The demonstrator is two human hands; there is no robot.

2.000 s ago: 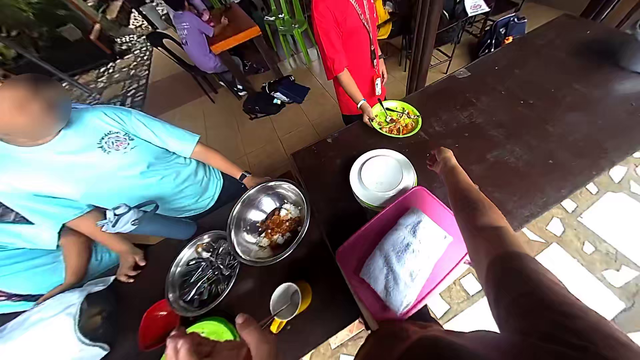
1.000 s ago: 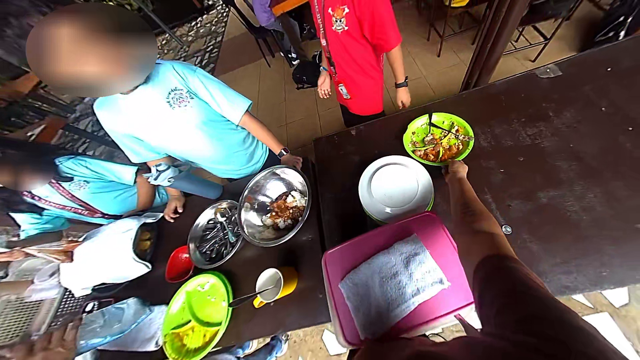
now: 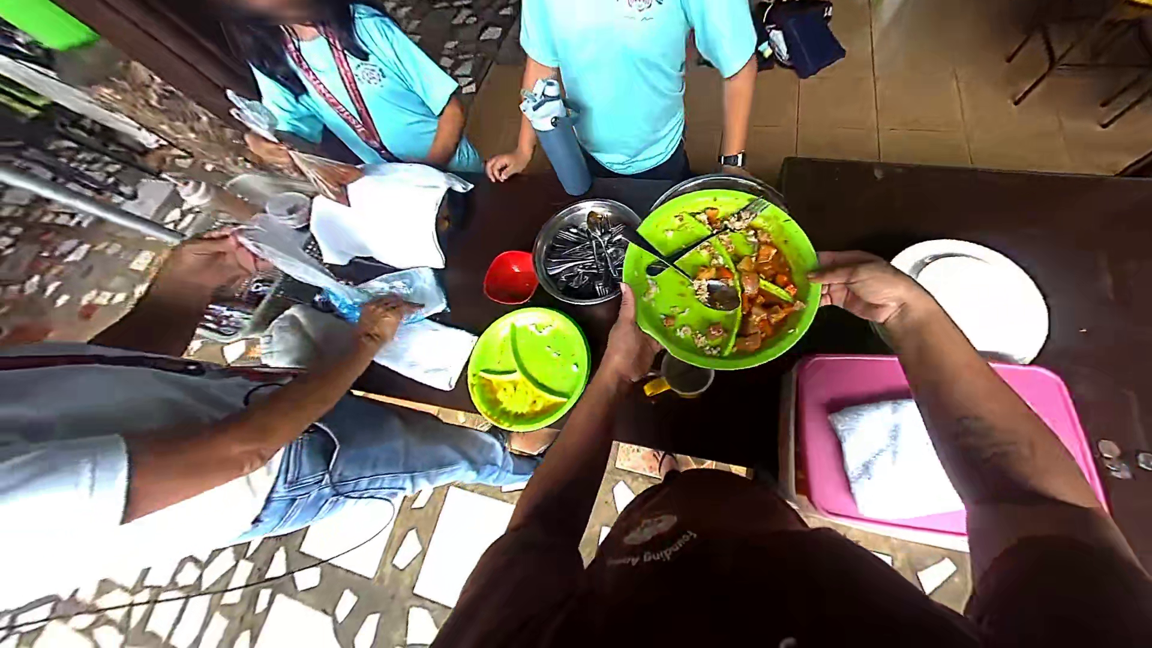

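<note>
Both my hands hold a green divided plate (image 3: 670, 315) with leftover food, a spoon and a fork on it. My left hand (image 3: 628, 337) grips its lower left rim, and my right hand (image 3: 859, 283) grips its right rim. The plate hangs over the dark table, largely hiding a steel bowl (image 3: 715, 183) behind it. To its left stands a steel bowl of cutlery (image 3: 589, 252). A yellow-handled mug (image 3: 686, 378) shows partly below the plate. Another green divided plate (image 3: 529, 369) with yellow residue lies left of my left hand.
A red bowl (image 3: 510, 277) sits by the cutlery. White plates (image 3: 985, 301) are stacked at right, behind a pink tub (image 3: 1035, 391) holding a folded cloth (image 3: 895, 459). A blue bottle (image 3: 562, 148) stands at the far edge. A person at left handles plastic bags (image 3: 405, 292); two people stand across the table.
The green plate of food has moved from the table right of the white plates to over the bowls at left. My left hand has come onto its rim. The view has swung left.
</note>
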